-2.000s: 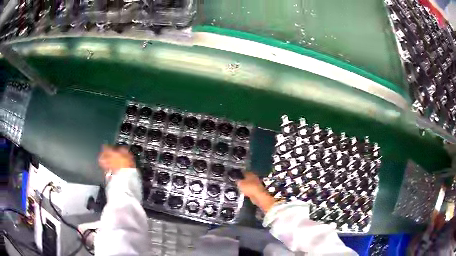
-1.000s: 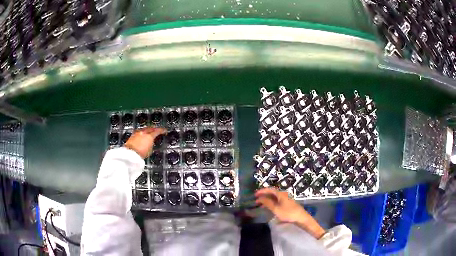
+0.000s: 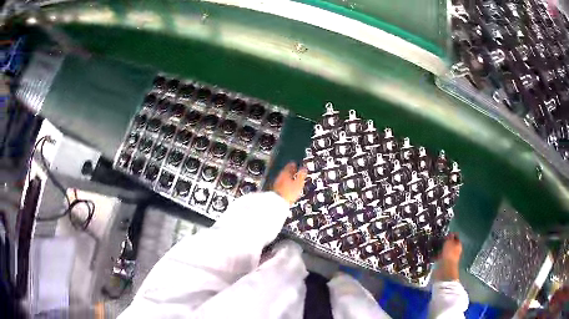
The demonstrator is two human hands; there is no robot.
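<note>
A clear blister tray of black parts with silver ears point(image 3: 374, 193) lies slanted on the green bench in front of me. My left hand point(image 3: 291, 182) is at its left edge, with the fingers against the rim. My right hand point(image 3: 449, 254) is at its lower right edge. Both hands appear to hold the tray by its sides; the fingertips are partly hidden. A second clear tray point(image 3: 203, 142) to the left holds round black components in square pockets, with no hand on it.
A silvery tray point(image 3: 508, 252) lies at the right end of the green bench point(image 3: 93, 87). Parts fill trays point(image 3: 518, 68) on the raised shelf at upper right. Blue bin plastic point(image 3: 402, 302) shows below the bench edge. Cables point(image 3: 75, 209) and grey equipment stand at lower left.
My left hand has moved right, from over the round components to the eared-part tray's left edge. My right hand has moved from its near left corner to its right side. The view has tilted.
</note>
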